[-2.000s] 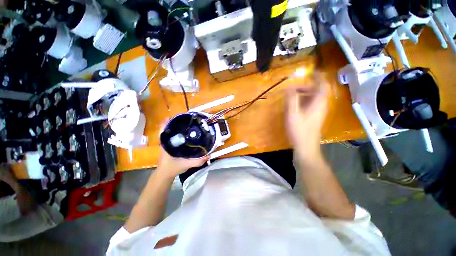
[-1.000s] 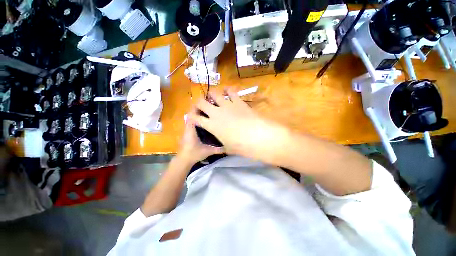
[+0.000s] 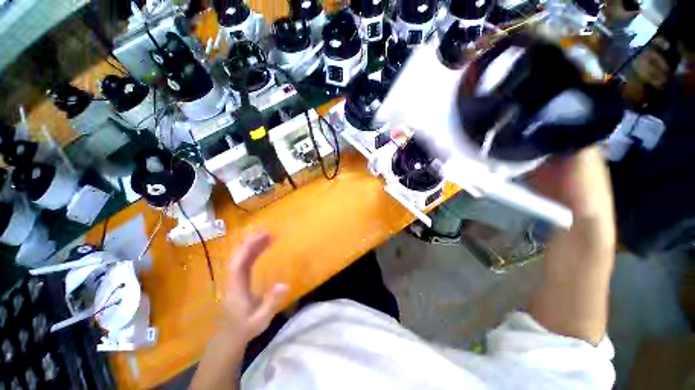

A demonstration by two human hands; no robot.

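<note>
My right hand [image 3: 568, 179] is raised at the right, partly hidden behind the camera unit [image 3: 442, 107] it holds. The unit has a white body, a glossy black round front and a white antenna, and is blurred, held up close above the bench's right end. My left hand [image 3: 250, 293] is over the bench's front edge, empty, thumb and fingers apart.
A white open housing [image 3: 114, 297] with antennas lies at the left of the orange bench [image 3: 316, 225]. A camera unit [image 3: 164, 183] stands behind it. The electric screwdriver [image 3: 257, 137] hangs before pale boxes [image 3: 248, 179]. Several camera units crowd the back. A parts tray [image 3: 27, 335] is at far left.
The view has turned right. My hands were together over a unit at the bench's front; now they are apart, my right hand holding a unit up at the right and my left hand empty.
</note>
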